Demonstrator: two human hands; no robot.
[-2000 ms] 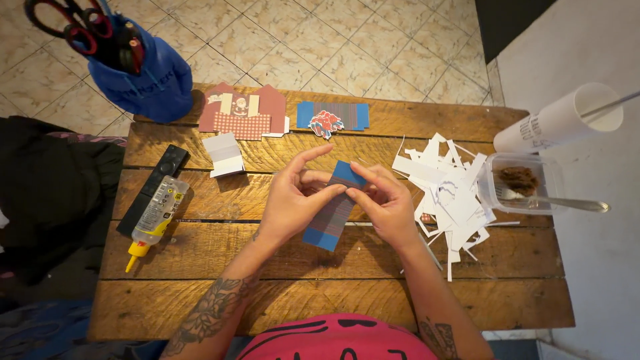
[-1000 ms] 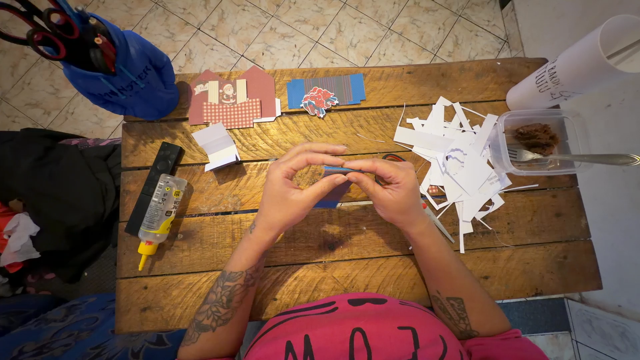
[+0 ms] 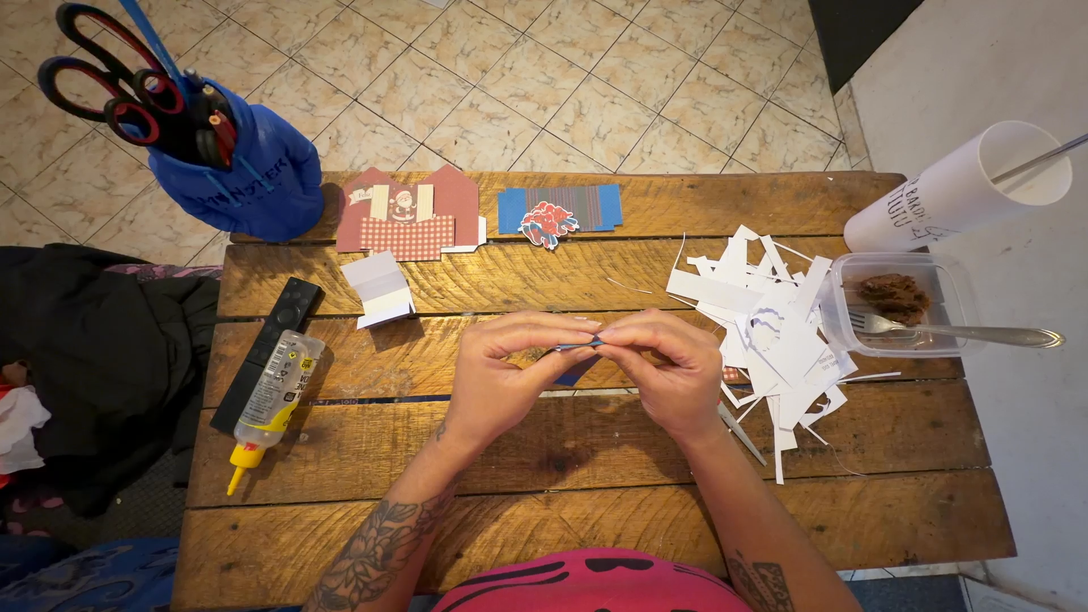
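Note:
My left hand [image 3: 501, 370] and my right hand [image 3: 667, 361] meet over the middle of the wooden table, pinching a folded blue paper piece [image 3: 578, 370] between thumbs and fingers. The fingers hide most of it. Beyond them lie blue and striped paper pieces [image 3: 608, 208] with a red flower cutout [image 3: 549, 224] on top. To the left of those are red paper pieces [image 3: 463, 200] with a checked strip and a Santa picture. A small folded white card [image 3: 380, 289] stands nearer my left hand. White paper scraps [image 3: 748, 297] are heaped right of my right hand.
A glue bottle [image 3: 279, 387] lies against a black remote control [image 3: 268, 353] at left. A blue hoodie-shaped holder [image 3: 246, 170] with scissors [image 3: 110, 81] stands at the far left corner. At right are a plastic container [image 3: 935, 344] with a fork [image 3: 994, 333] and a white cup [image 3: 935, 191].
Two seconds ago the blue and striped strip showed its face between my hands; now it is folded and seen nearly edge-on, with my fingertips drawn together along it.

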